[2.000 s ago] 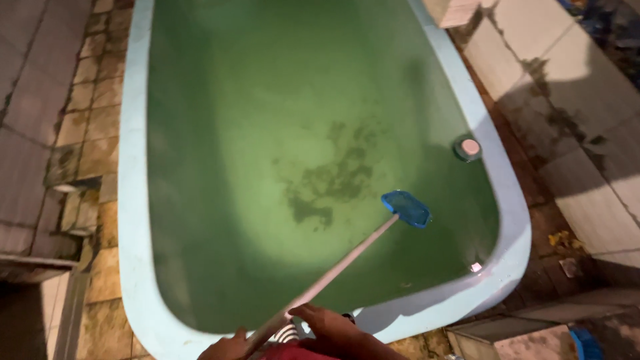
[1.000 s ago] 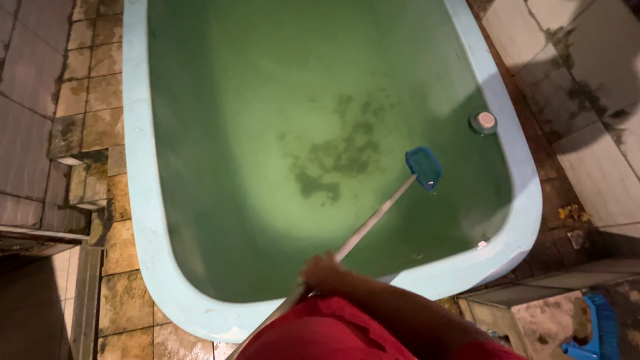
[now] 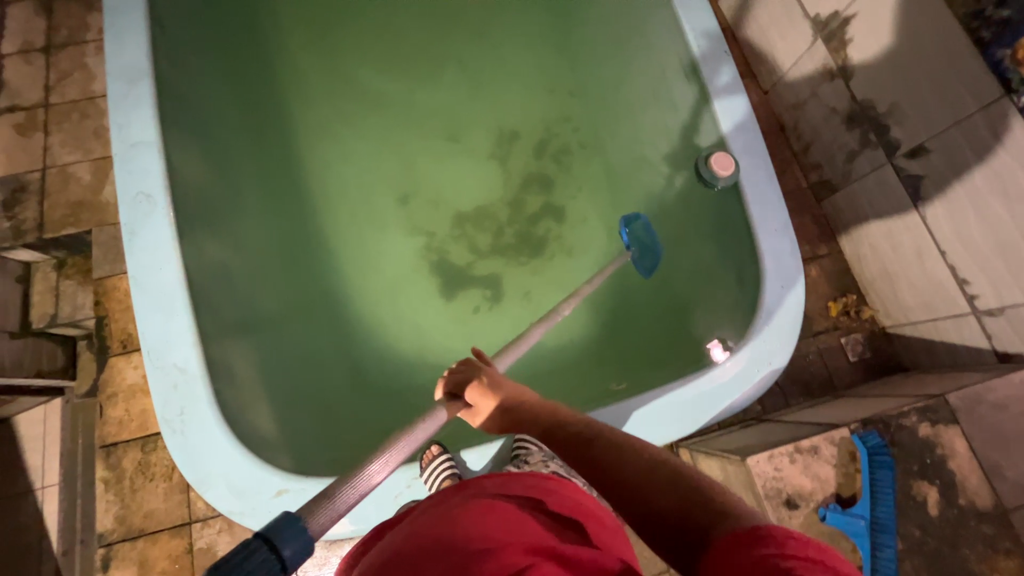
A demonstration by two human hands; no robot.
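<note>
My right hand (image 3: pixel 482 394) is closed around the middle of a long pole (image 3: pixel 384 460), which slants from the lower left up to the right. A blue skimmer net (image 3: pixel 642 244) is fixed at the pole's far end, at the water near the right side of a pool (image 3: pixel 788 296) with a pale blue rim. Its dark blue grip (image 3: pixel 268 548) lies at the bottom left. My left hand is out of view. Green water (image 3: pixel 360 200) fills the pool, with dark patches of sediment (image 3: pixel 496 248) around the middle.
A round floating dispenser (image 3: pixel 718 168) sits by the right wall of the pool. A blue brush head (image 3: pixel 876 504) lies on the tiles at the lower right. My foot in a striped slide sandal (image 3: pixel 439 468) is at the near rim. Tiled walls flank both sides.
Two seconds ago both hands were on the pole; now only my right hand shows on it. More of the pole's near end, with its dark blue grip, has come into view.
</note>
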